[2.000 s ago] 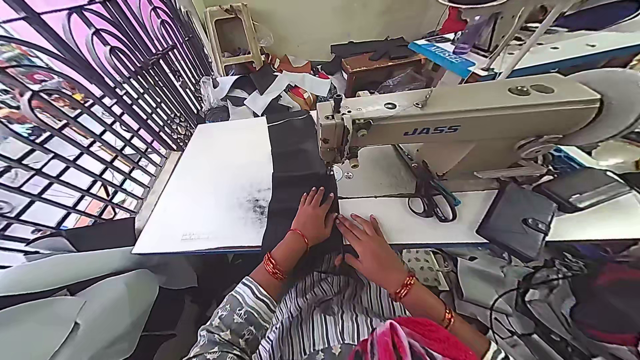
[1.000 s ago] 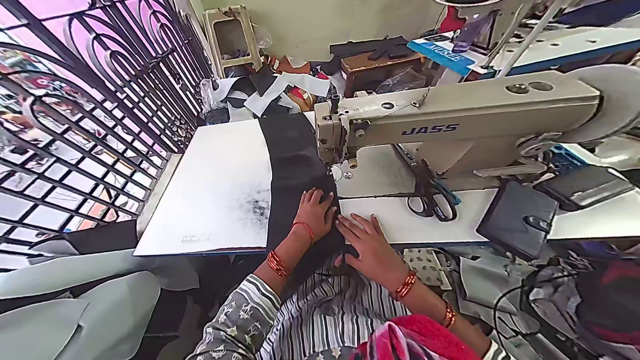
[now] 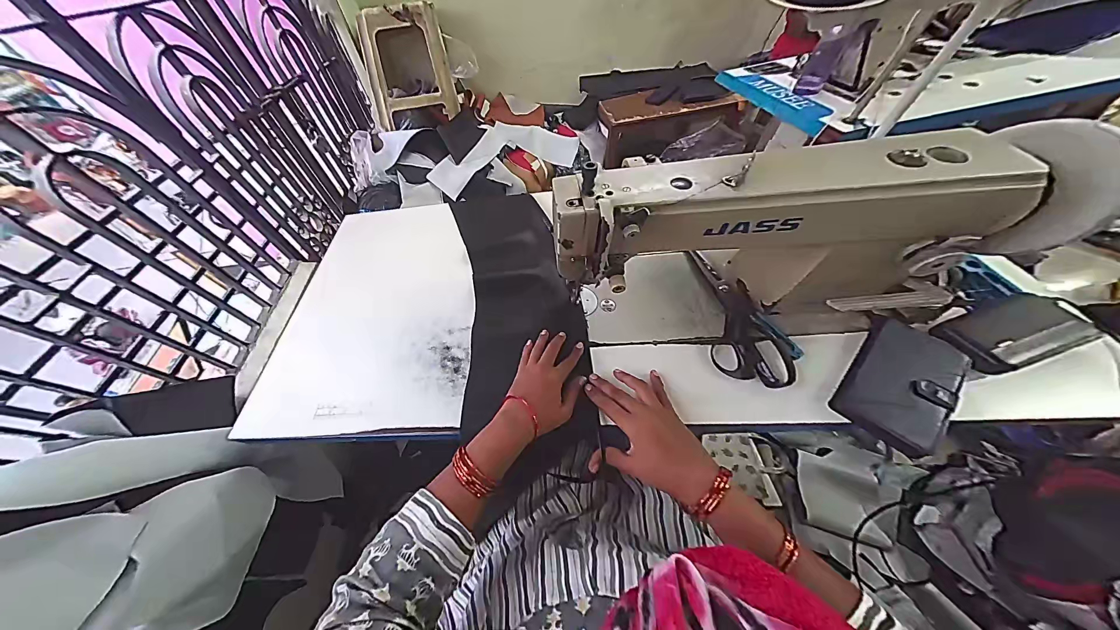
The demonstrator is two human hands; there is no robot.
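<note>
A black fabric strip (image 3: 512, 280) runs over the white table and under the head of an industrial sewing machine (image 3: 814, 201). Flat on the strip, fingers spread, my left hand (image 3: 547, 385) presses near its right edge. My right hand (image 3: 647, 429) is at that same edge by the table's front, thumb and fingers around the margin of the fabric, which hangs down toward my lap. The needle area lies just beyond my fingertips, partly hidden by the machine head.
Black-handled scissors (image 3: 752, 350) lie right of my right hand, with a dark wallet-like case (image 3: 901, 385) farther right. Fabric scraps (image 3: 490, 153) are heaped behind the table. A metal grille (image 3: 166, 192) stands at the left. Grey cut pieces (image 3: 192, 542) lie at the lower left.
The black strip's far part has shifted left and extends farther over the white table, with its left edge now curved. Both hands stay in nearly the same place.
</note>
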